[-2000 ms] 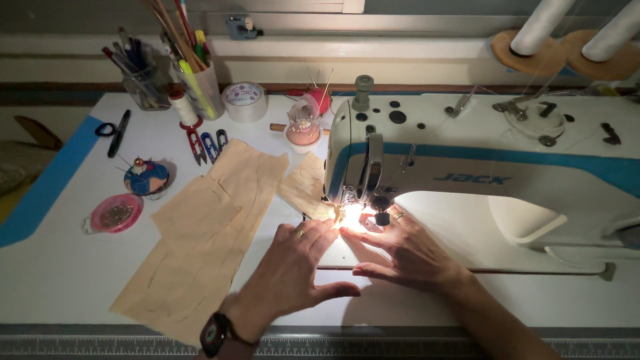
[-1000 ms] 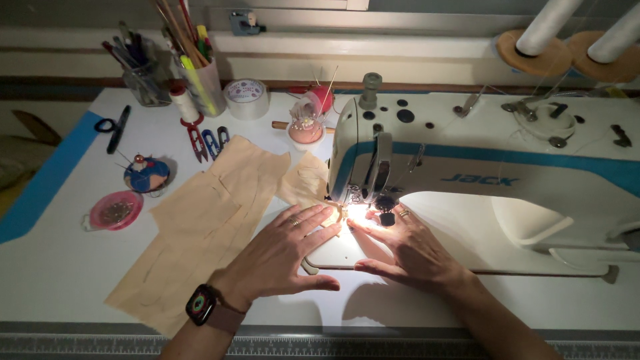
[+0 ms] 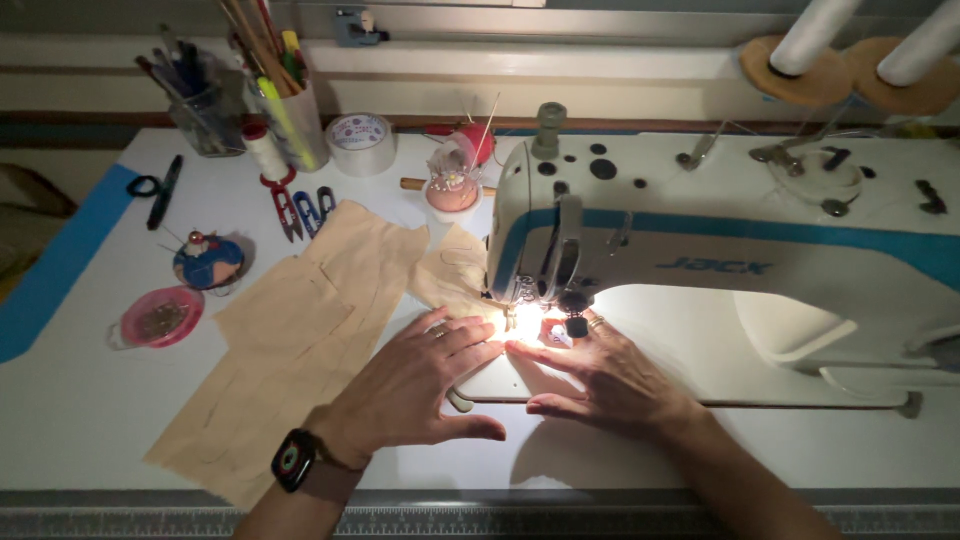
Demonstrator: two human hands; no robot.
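Observation:
A Jack sewing machine (image 3: 712, 247) stands at the right, its lamp glaring over the needle area. Just left of the presser foot (image 3: 512, 316), my left hand (image 3: 420, 375) lies palm down with its fingertips on a piece of beige fabric (image 3: 457, 274). My right hand (image 3: 607, 367) rests on the machine bed (image 3: 750, 382) to the right of the foot, index finger close to the left fingertips. The fabric under the foot is washed out by the light. Larger beige fabric pieces (image 3: 300, 322) with dark marked lines lie left of my left hand.
Farther left are a blue pincushion (image 3: 208, 261), a pink dish of pins (image 3: 162, 316) and thread snips (image 3: 286, 214). Behind stand pen holders (image 3: 304, 127), a tape roll (image 3: 361, 144) and a pink pincushion (image 3: 453, 192). A ruler (image 3: 187, 521) runs along the front edge.
My left hand has shifted slightly since two seconds ago, and its fingers lie more spread beside the presser foot. My right hand stays in nearly the same place.

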